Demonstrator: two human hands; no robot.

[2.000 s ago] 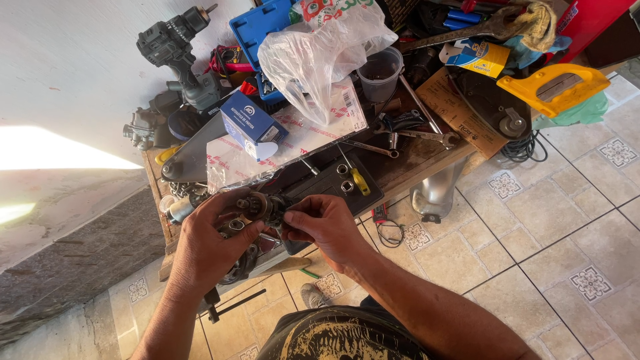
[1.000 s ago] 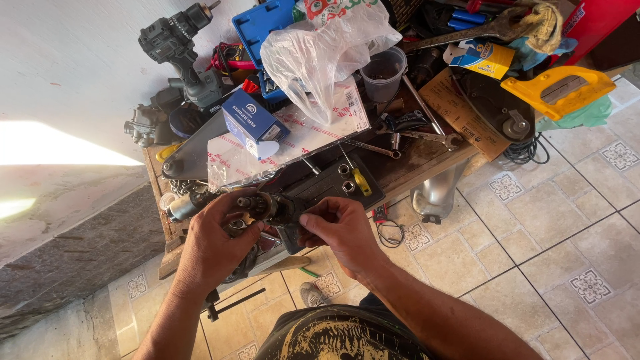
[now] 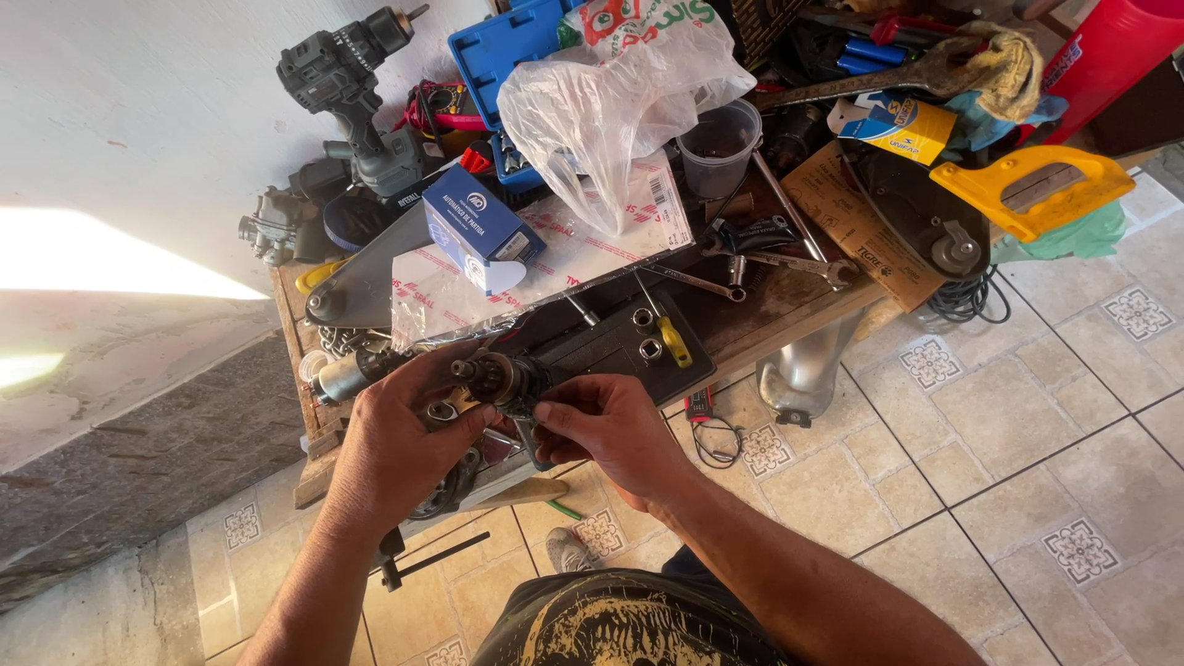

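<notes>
A dark metal mechanical part with a toothed shaft end [image 3: 499, 381] is held between both hands above the near edge of the bench. My left hand [image 3: 398, 435] grips it from the left, thumb on its lower side. My right hand [image 3: 601, 425] pinches its right side between thumb and fingers. Just beyond lies a black plastic tool case lid [image 3: 592, 356] with two sockets [image 3: 650, 349] and a yellow-handled screwdriver [image 3: 673, 340] on it. A silver cylindrical motor-like part [image 3: 350, 376] lies left of the hands. Some fingertips are hidden behind the part.
On the wooden bench [image 3: 768, 324] are a cordless drill [image 3: 356, 102], a blue cardboard box [image 3: 481, 227], a plastic bag [image 3: 620, 102], a clear tub [image 3: 720, 148], combination wrenches [image 3: 814, 265] and a yellow saw handle [image 3: 1031, 190]. A vise handle [image 3: 439, 560] juts out below my left hand.
Both hands stay on the dark metal part, with only small shifts of the fingers and the part. Nothing on the bench has plainly moved.
</notes>
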